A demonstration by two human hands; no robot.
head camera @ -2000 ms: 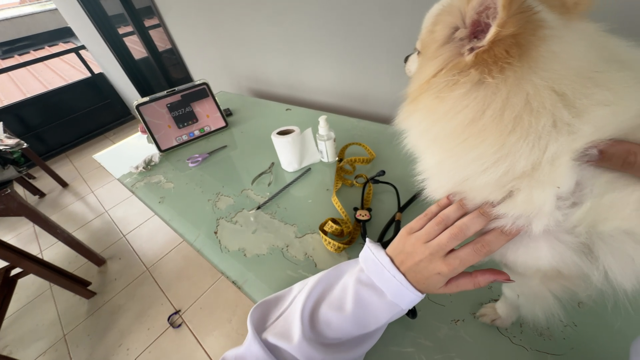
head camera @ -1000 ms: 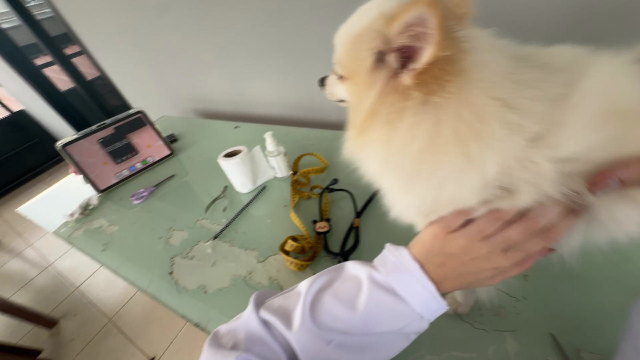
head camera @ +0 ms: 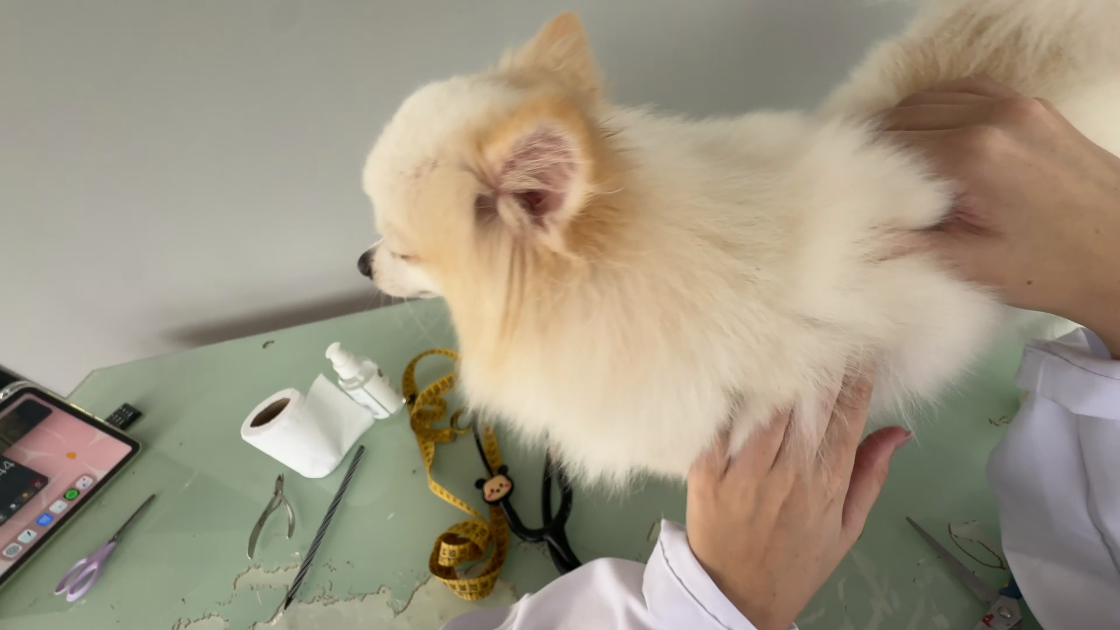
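A cream and tan fluffy dog point(head camera: 665, 262), seen from its left side, faces left with its eye looking closed. My left hand point(head camera: 779, 499) lies against the fur of its lower chest, fingertips sunk in the coat and thumb apart. Higher up at the right, my right hand point(head camera: 1006, 192) is wrapped over the dog's side behind the shoulder, its fingers partly buried in fur. White sleeves cover both wrists. Below the dog's chest are a black stethoscope point(head camera: 556, 525) with a small animal-face charm point(head camera: 496, 486) and a yellow tape measure point(head camera: 468, 547).
On the worn green table point(head camera: 201, 367) are a white paper roll point(head camera: 302, 433), a pump bottle point(head camera: 367, 383), small nail clippers point(head camera: 273, 516), a dark twisted rod point(head camera: 324, 525), purple scissors point(head camera: 101, 556) and a tablet point(head camera: 61, 477). Other scissors point(head camera: 971, 573) lie at lower right. A grey wall stands behind.
The view has come closer to the dog and shifted. My right hand, only partly seen at the right edge before, now shows fully on the dog's side. My left hand remains at its chest.
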